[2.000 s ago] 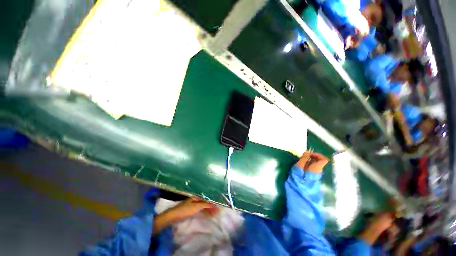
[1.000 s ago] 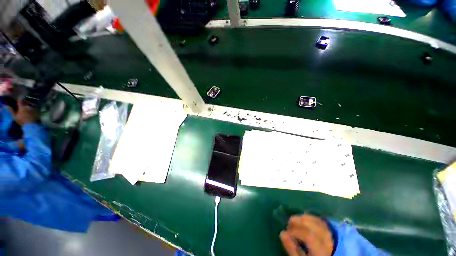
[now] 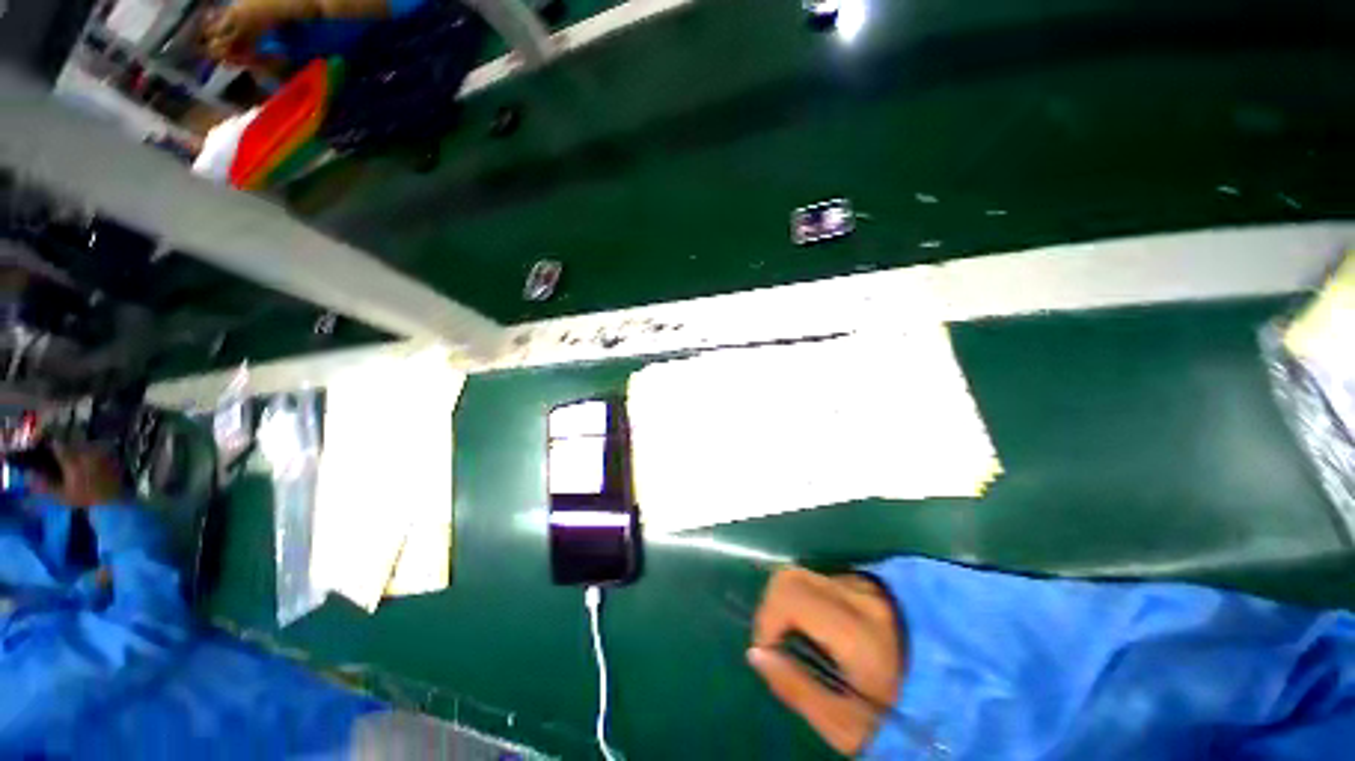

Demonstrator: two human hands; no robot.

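Note:
My right hand (image 3: 832,654) is over the bench at the lower middle, its fingers closed round thin dark tweezers (image 3: 814,663). The tips point left and are blurred. My left hand is not in view. White adhesive sheets (image 3: 795,431) with a yellowish edge lie beyond my right hand. A black smartphone (image 3: 595,491) lies at their left edge, and a white charging cable (image 3: 600,669) runs down from it.
Spare sheets (image 3: 372,476) and a clear bag (image 3: 294,513) lie left. A bagged sheet (image 3: 1330,372) is at the right edge. Beyond the pale rail (image 3: 1100,275), housings (image 3: 822,222) sit on the green belt (image 3: 1040,134). Another person's blue sleeve (image 3: 119,595) is lower left.
The view has turned and shifted. The phone and sheets appear further left and higher. My right hand has moved a little left and more of its sleeve shows.

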